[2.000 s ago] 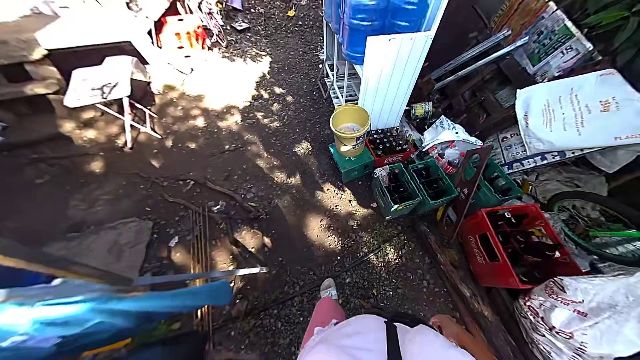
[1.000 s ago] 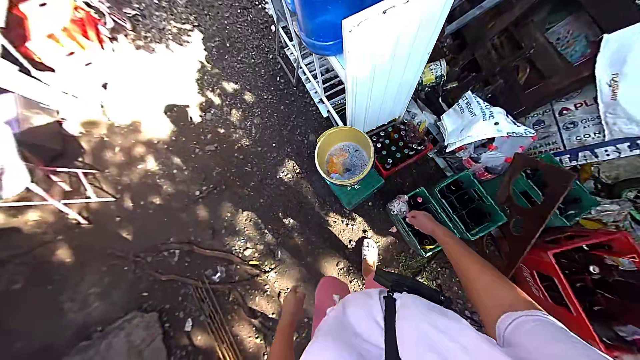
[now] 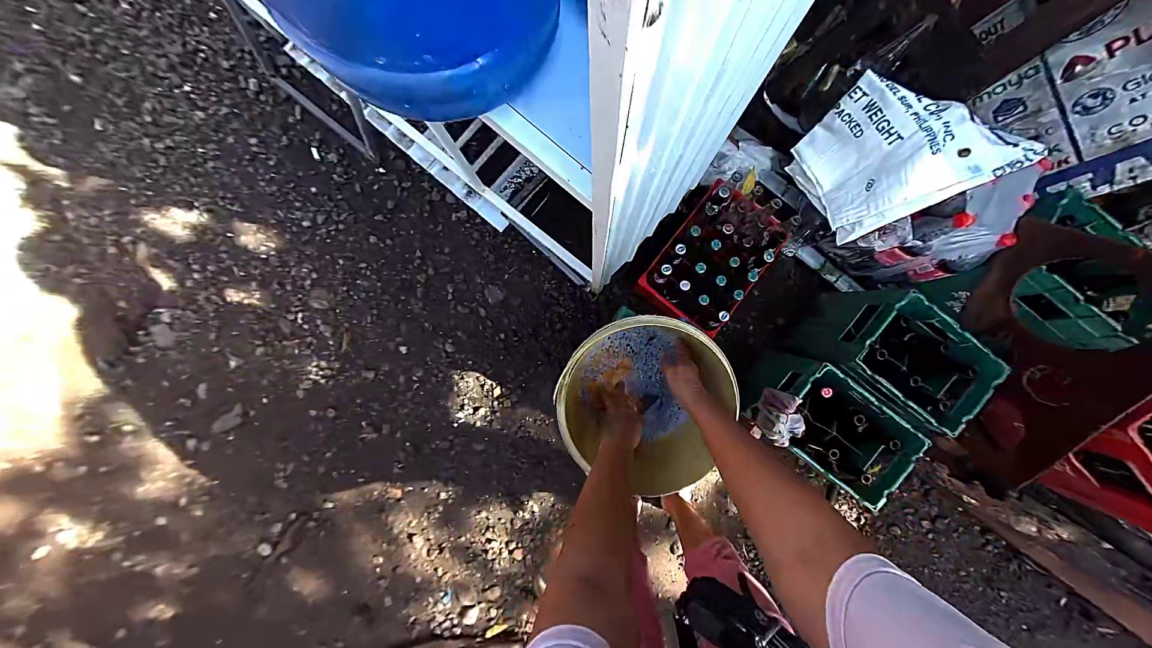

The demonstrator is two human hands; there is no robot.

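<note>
Both my hands are inside a yellow plastic bucket (image 3: 681,463) that holds sudsy, greyish water. My left hand (image 3: 616,405) is at the left of the suds, touching an orange, cloth-like thing (image 3: 605,382); its fingertips are partly hidden. My right hand (image 3: 682,371) dips in at the right side, its fingers partly under the foam. A dark shape, too unclear to name, lies between the hands. Just right of the bucket, a green plastic crate (image 3: 903,472) holds several bottles, with a crumpled plastic bag (image 3: 779,418) at its left corner.
A red crate of capped bottles (image 3: 711,256) stands behind the bucket, beside a white panel (image 3: 666,117) and a metal rack (image 3: 504,211) under a blue container (image 3: 432,54). At right are another green crate (image 3: 931,360), a white sack (image 3: 900,148), a rusty plate (image 3: 1048,405) and a red crate (image 3: 1111,463).
My right hand has moved from the green crate into the bucket. My left hand, low beside my leg before, is now in the bucket too. The view has moved closer over the bucket.
</note>
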